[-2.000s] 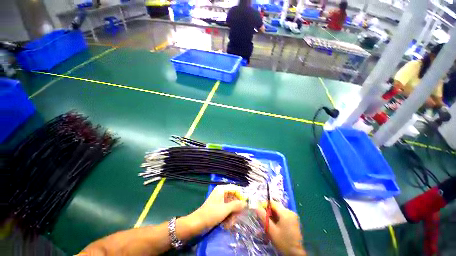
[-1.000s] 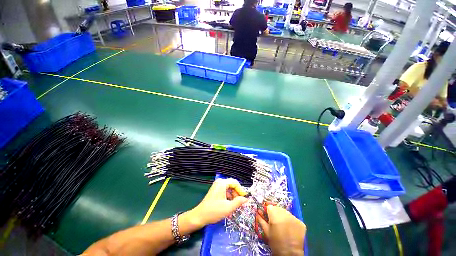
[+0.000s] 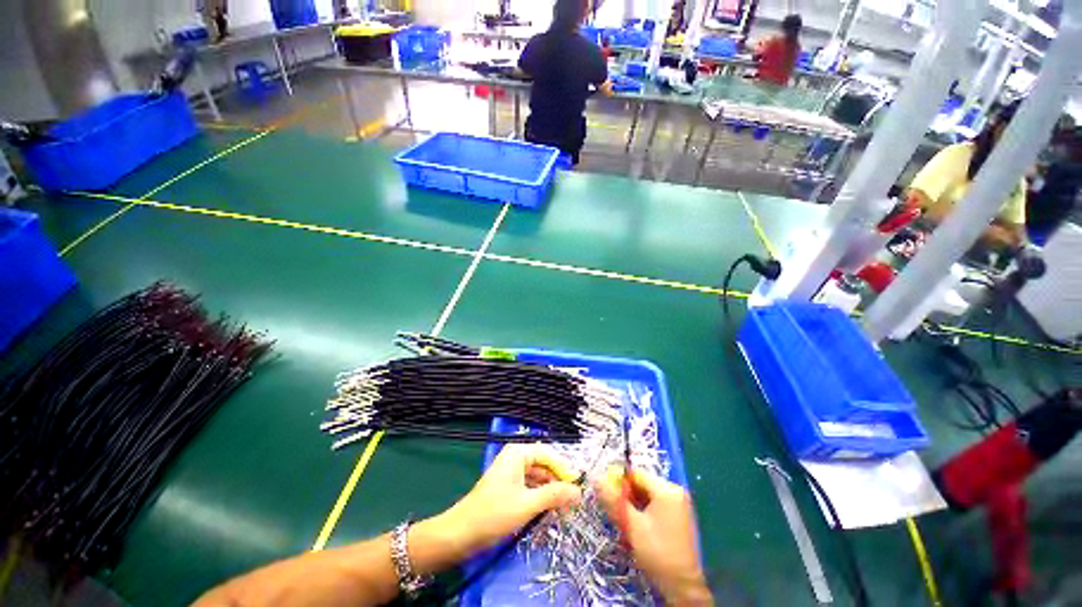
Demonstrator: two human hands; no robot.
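Observation:
My left hand [image 3: 522, 489] is closed over the near blue tray [image 3: 679, 441], with a black cable [image 3: 484, 555] running back from it below my wrist. A small yellow patch shows at its fingertips. My right hand [image 3: 650, 522] is just to its right, closed on small cutters [image 3: 628, 448] whose thin dark part points up; red shows between the fingers. The cable end between the hands is too small to tell. Silvery-white scrap [image 3: 584, 548] fills the tray. A bundle of black cables with pale tips [image 3: 469, 395] lies across the tray's upper left edge, with a green marker [image 3: 498, 353] on it.
A large heap of dark cables [image 3: 113, 409] lies at far left. Blue bins stand at the left edge [image 3: 107, 140], farther across [image 3: 481, 168] and at right [image 3: 831, 379], beside white posts. A red-and-black tool [image 3: 1003, 480] is at far right. People are at benches beyond.
The view has shifted slightly. My right hand has turned, and the cutters' thin dark part again points up. A dark cable now shows below my left wrist. Both hands remain close together over the tray.

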